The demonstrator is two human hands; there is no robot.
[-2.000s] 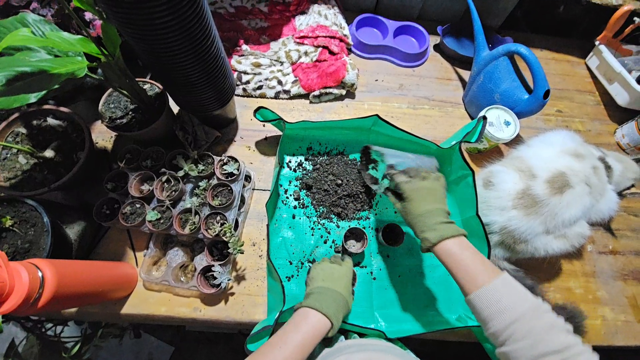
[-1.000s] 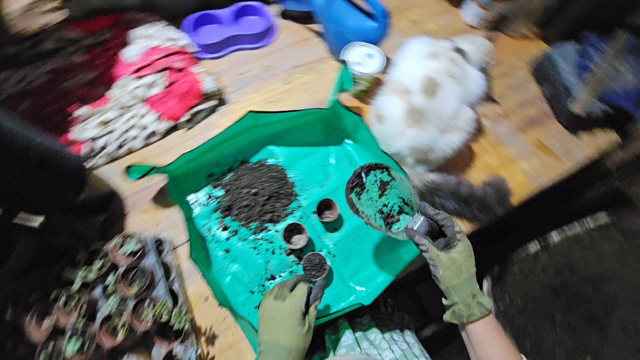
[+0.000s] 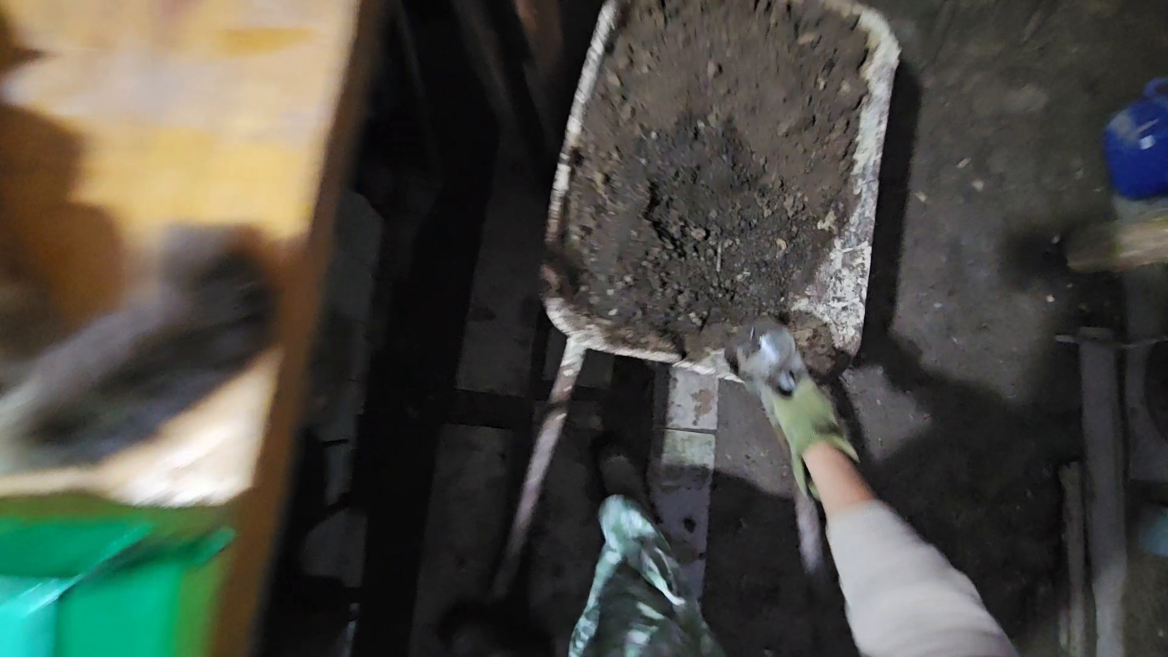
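Note:
A wheelbarrow (image 3: 878, 119) full of dark soil (image 3: 703, 192) stands on the floor. My right hand (image 3: 798, 406), in a green and grey work glove, is at its near right rim. It grips a scoop (image 3: 762, 356), blurred and greyish, whose front end lies at the edge of the soil. How much soil the scoop holds cannot be told. My left hand is out of view. At the lower left, a corner of the green potting mat (image 3: 119, 584) shows on the wooden table.
The wooden table (image 3: 182, 164) runs along the left, with a blurred furry tail (image 3: 146, 356) on it. My leg in patterned trousers (image 3: 639, 584) is below the wheelbarrow. A blue container (image 3: 1139, 146) is at the right, above wooden pieces (image 3: 1102, 484).
The view has swung right, from the table to the wheelbarrow. My right hand has moved with the scoop from over the green mat to the wheelbarrow's rim. My left hand has left the view.

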